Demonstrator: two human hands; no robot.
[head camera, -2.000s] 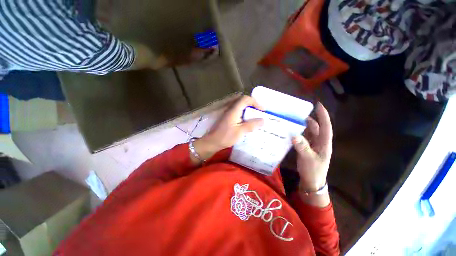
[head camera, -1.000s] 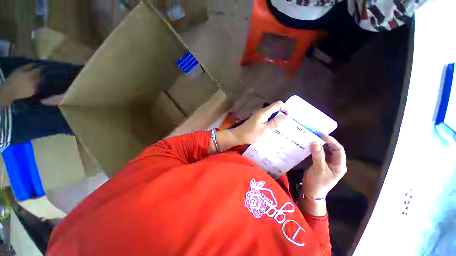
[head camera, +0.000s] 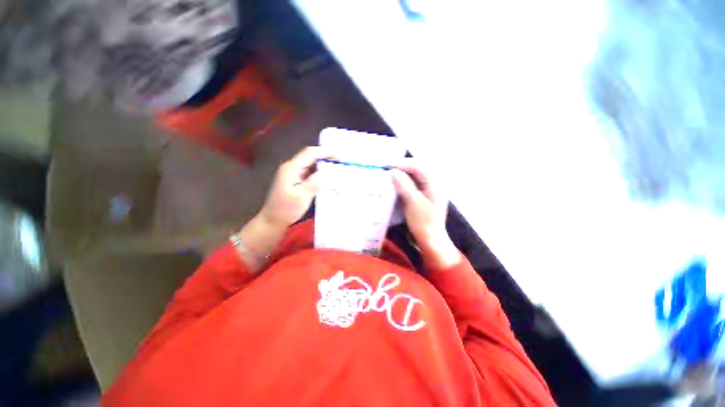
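Observation:
A white printed retail box (head camera: 354, 211) with a thin blue band and a white hang tab at its top is held upright in front of my chest. My left hand (head camera: 292, 191) grips its upper left edge near the band. My right hand (head camera: 421, 203) grips its upper right edge, thumb on the front. The print is too blurred to read. The lower end of the box rests close against my red top.
A white table (head camera: 493, 159) runs along the right, with blurred clear film (head camera: 636, 119) and blue items (head camera: 692, 314) on it. An orange stool (head camera: 234, 111) with a person in patterned clothing is at the upper left. A brown carton (head camera: 127, 294) stands at the left.
The view has swung right, so the table now fills the right side and the open carton has shifted left. Both hands still hold the box, now more upright and centred.

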